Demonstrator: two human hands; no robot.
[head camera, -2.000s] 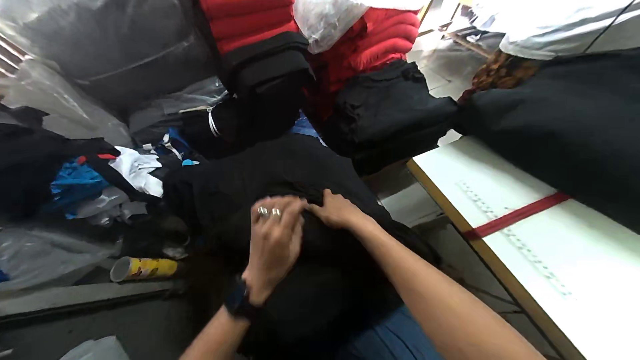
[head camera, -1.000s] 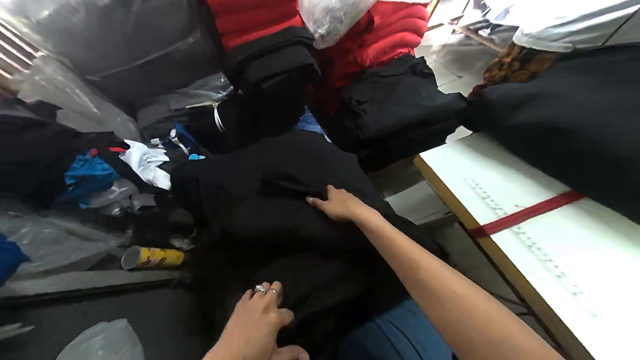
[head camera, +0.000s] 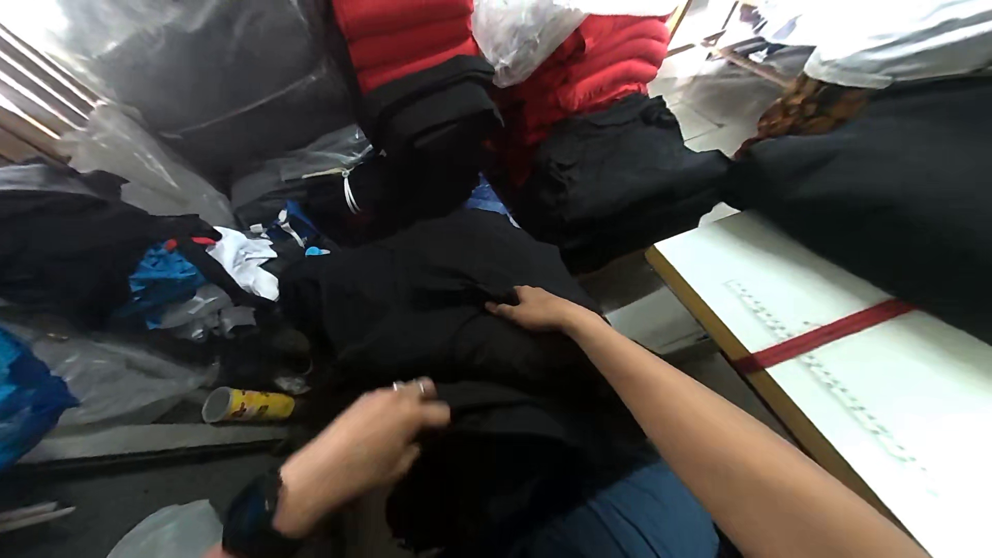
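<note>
Black fabric (head camera: 372, 310) lies spread over my lap and the surface in front of me. My right hand (head camera: 539, 308) pinches a raised fold of it between thumb and fingers near the middle of the view. Lower and to the left, my left hand (head camera: 372, 434), with rings and a dark wristwatch (head camera: 256, 515), is blurred over the near part of the cloth. Its fingers are bent, and whether they grip the cloth cannot be told.
At right stands a white table (head camera: 775, 310) with a red strip (head camera: 829, 335) across it and dark cloth on top. Red folded garments (head camera: 411, 35) and black folded garments (head camera: 612, 163) are stacked ahead. A yellow cylindrical container (head camera: 260, 405), plastic bags and cloth scraps lie at left.
My left hand has moved up and right over the cloth from its lower spot of one second ago. Two seconds ago it was beside my right hand, which stays at the fold.
</note>
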